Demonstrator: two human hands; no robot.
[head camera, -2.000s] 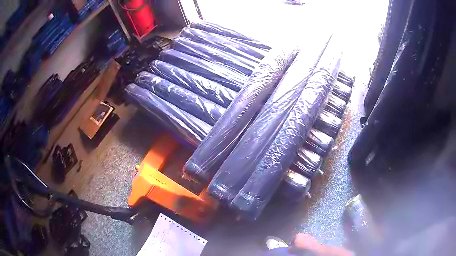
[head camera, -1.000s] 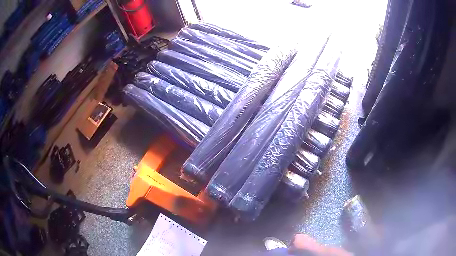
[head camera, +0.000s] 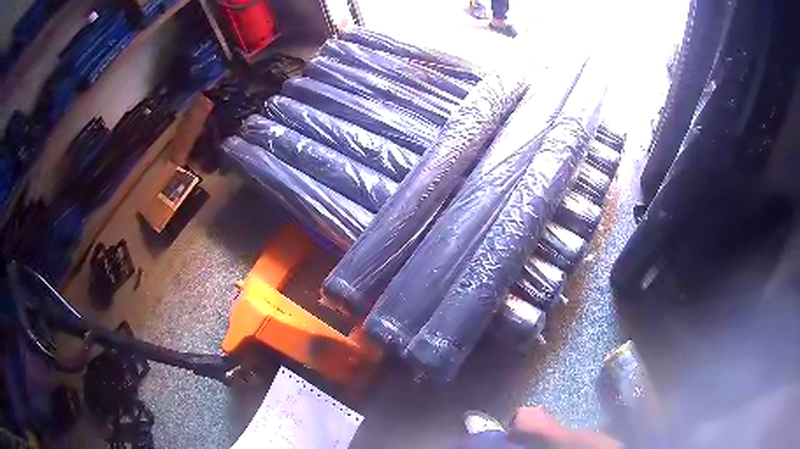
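Note:
A white sheet of paper with punched holes shows at the bottom edge, left of centre. Part of a hand, seemingly my right hand, is at the bottom edge, blurred and cut off; its fingers cannot be made out clearly. My left hand is not in view. Dark rolls in glossy clear film lie in front of me: several form a lower layer, and three larger ones lie crosswise on top. Whatever holds the paper is hidden below the picture.
An orange pallet jack stands at the rolls' near end, its black handle reaching left. A small open carton is on the floor by shelved stock. A red bin is by the doorway. A person's feet show outside.
A person's feet and lower legs have come into view outside at the top. The view has shifted very slightly. The paper, the hand and the rolls look much the same.

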